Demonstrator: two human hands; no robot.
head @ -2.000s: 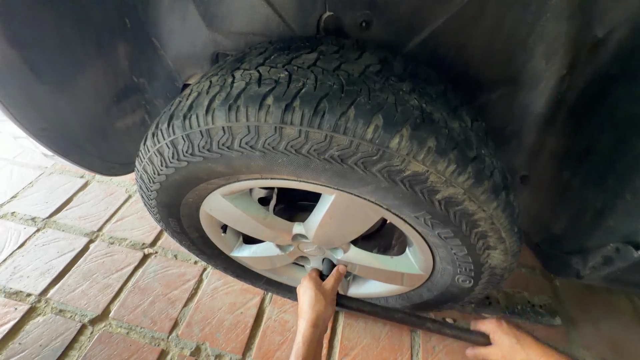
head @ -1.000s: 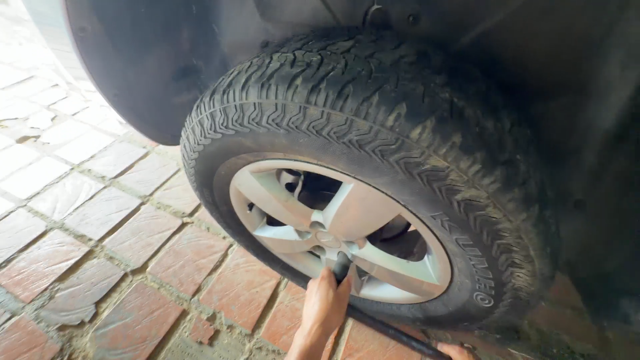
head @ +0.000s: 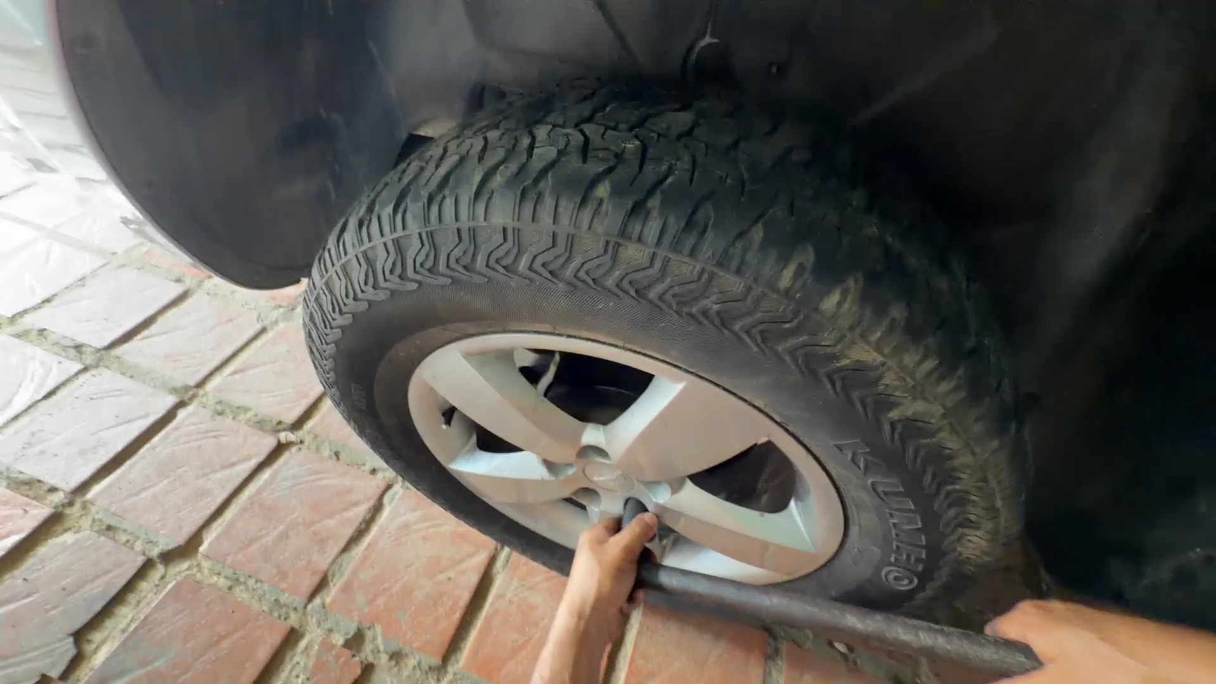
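Observation:
A black Kumho tire (head: 608, 275) on a silver five-spoke alloy wheel (head: 698, 423) fills the middle of the view. At the lower part of the hub, my left hand (head: 613, 560) grips the dark socket end of a lug wrench (head: 635, 513), set against a lug nut recess; the nut itself is hidden. From there a long dark metal bar (head: 817, 616) runs right, in front of the lower rim and tire. My right hand (head: 1073, 641) is closed around its far end at the lower right.
Above and behind the tire is the dark wheel-arch liner (head: 950, 104) of the vehicle, with the fender edge (head: 104, 190) at the upper left. Reddish paving tiles (head: 294, 513) with rough mortar joints lie below and to the left.
Compared with one second ago, my right hand and the bar's far end show more fully at the lower right. My left hand remains at the socket end by the hub.

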